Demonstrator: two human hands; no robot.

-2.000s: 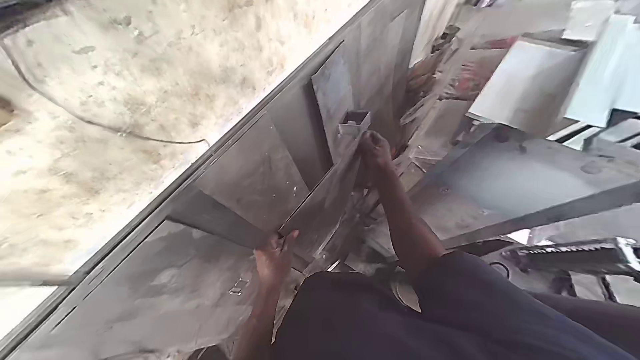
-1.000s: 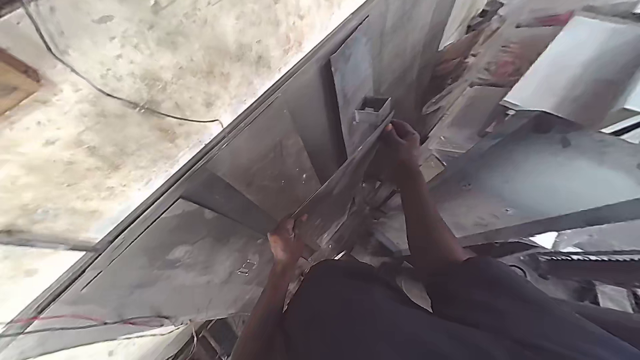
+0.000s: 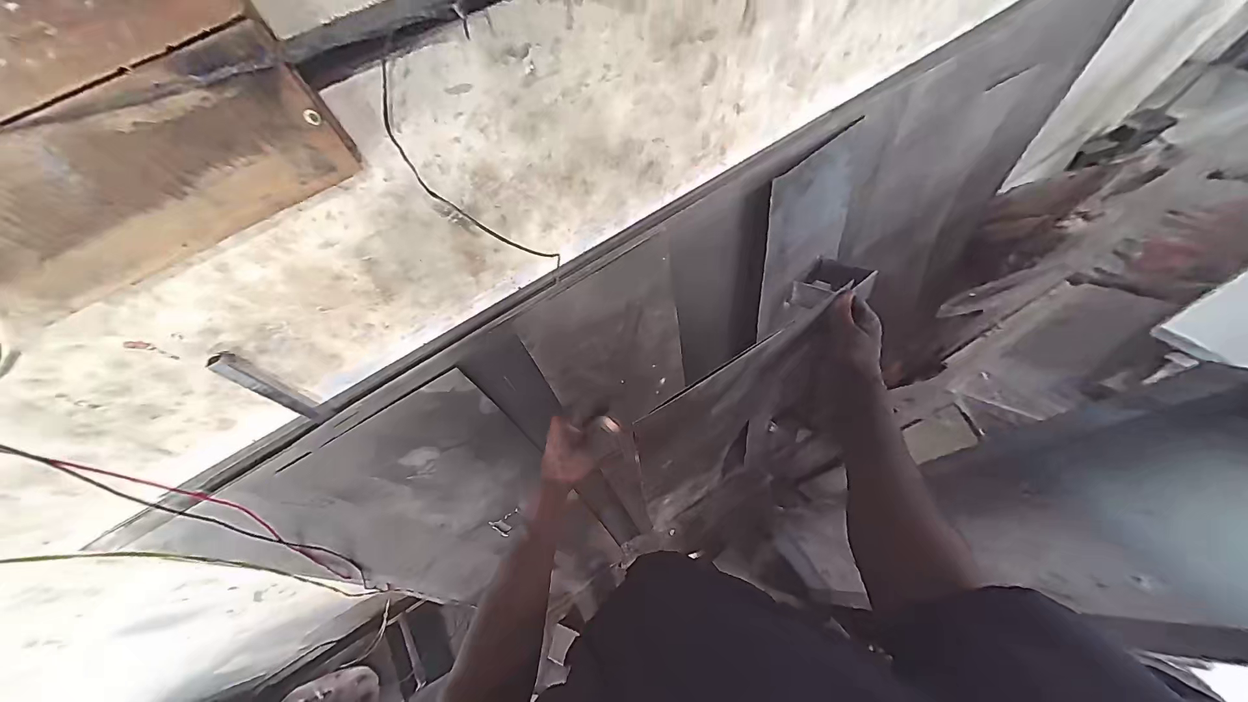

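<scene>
My right hand [image 3: 860,336] grips the upper right corner of a grey sheet-metal panel [image 3: 726,400], next to the open end of a square metal tube [image 3: 834,278]. The panel slants down to the left, in front of larger grey metal sheets [image 3: 409,468] that lean on the wall. Near the panel's left end is my left hand [image 3: 575,450], blurred, with its fingers bent; whether it touches the panel cannot be told. A narrow dark metal strip [image 3: 512,380] runs behind the left hand.
Behind the sheets stands a stained pale wall [image 3: 624,107] with a thin black cable [image 3: 429,190]. A short metal bar [image 3: 263,385] juts out at left, above red and black wires [image 3: 234,507]. A brown board [image 3: 175,146] is at upper left. A wide metal sheet [image 3: 1102,507] lies at right.
The left hand, which was at the panel's lower left edge, now appears at its left end, blurred. The right hand stays at the upper corner. The view has shifted toward the left.
</scene>
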